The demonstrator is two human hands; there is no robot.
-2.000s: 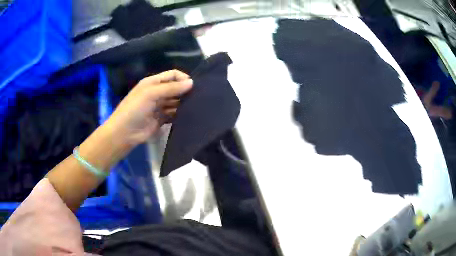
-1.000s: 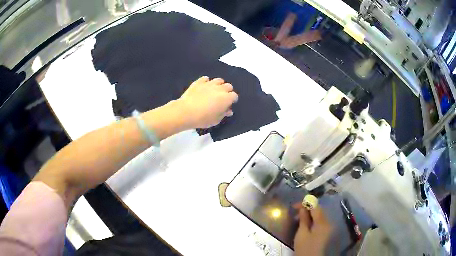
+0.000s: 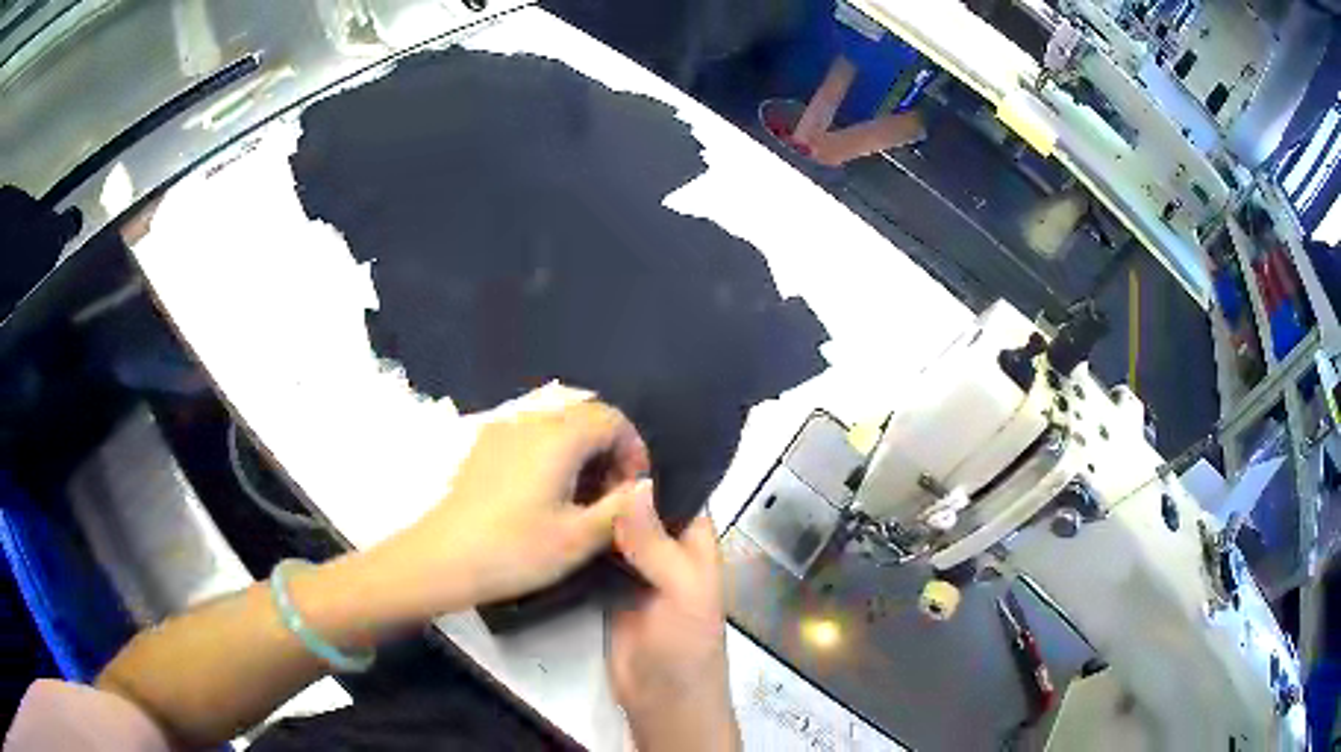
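My left hand (image 3: pixel 544 492) and my right hand (image 3: pixel 669 588) meet at the front of the white table, left of the machine bed. Both hold a black fabric piece (image 3: pixel 684 478) between their fingertips; part of it hangs dark below my left hand. How many layers it has is hidden by the fingers. A pile of overlapping black cut pieces (image 3: pixel 500 221) with stepped edges lies spread on the table behind my hands.
The white sewing machine head (image 3: pixel 971 426) stands right of my hands over the grey bed (image 3: pixel 882 646). A red-and-black tool (image 3: pixel 1027 654) lies on the bed. A pale round knob (image 3: pixel 938 598) hangs by the needle area. A blue crate edge (image 3: pixel 37 588) shows at left.
My left hand has moved from the pile toward the table's front, with black fabric now in it. My right hand has left the pale knob and moved left to meet it.
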